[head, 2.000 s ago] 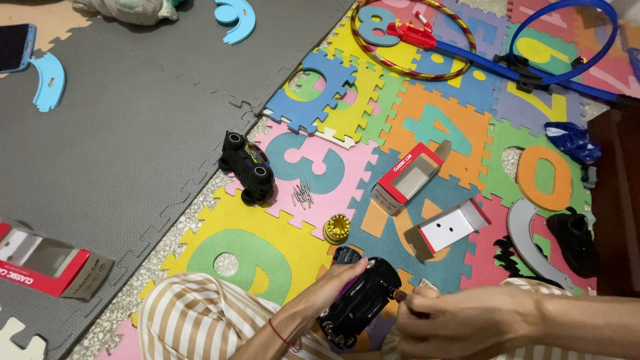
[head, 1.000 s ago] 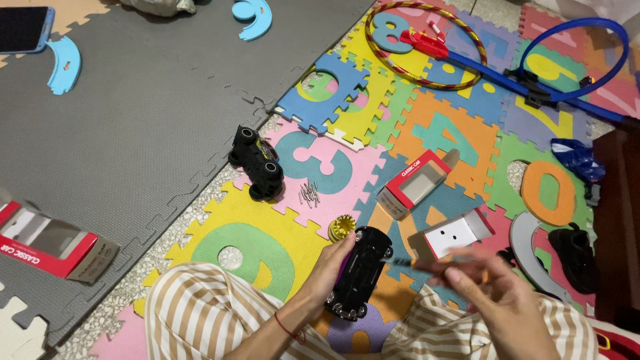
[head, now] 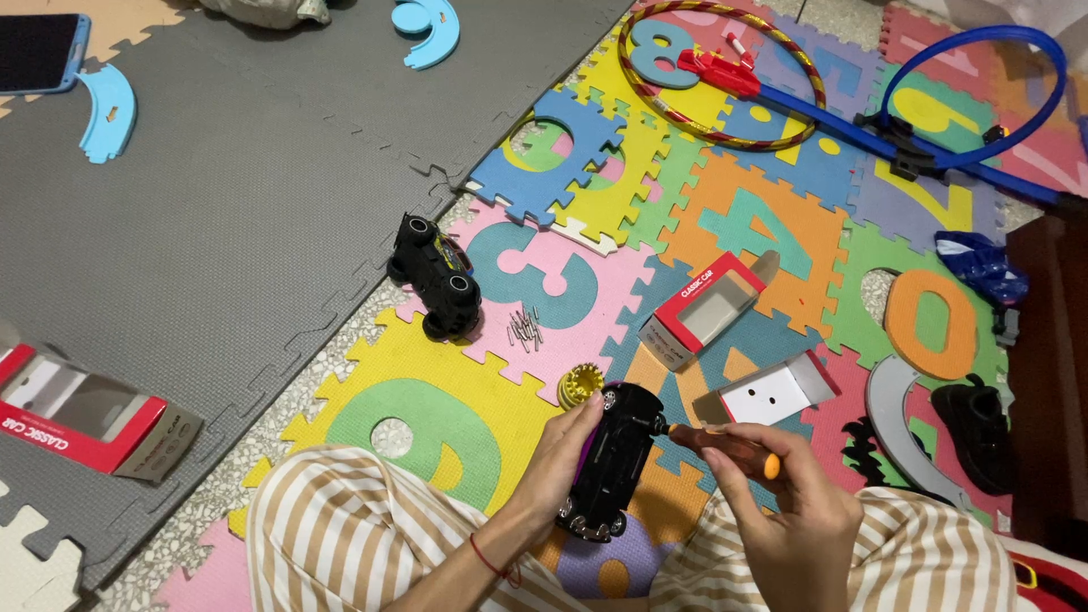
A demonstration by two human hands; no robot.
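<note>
My left hand (head: 548,463) grips a toy car (head: 610,459) by its left side, its black underside facing up. In my right hand (head: 790,501) is a screwdriver (head: 727,449) with a dark reddish handle and orange end, pointing left; its tip is near the car's upper right edge, and contact is unclear. A gold toothed cup-like piece (head: 581,385) stands just above the car. Several small metal screws or pins (head: 525,329) lie in a pile on the pink foam tile. Left of them a black toy truck (head: 436,276) rests on its side.
Two open car boxes (head: 704,308) (head: 778,389) lie right of centre, another box (head: 81,416) at far left. A blue toy track (head: 850,119) and striped hoop (head: 722,140) occupy the upper right. A grey curved track (head: 892,425) and black shoe (head: 977,433) lie at right.
The screwdriver, held away to the right of the car one second ago, is now by the car's upper right edge. The car remains in my left hand.
</note>
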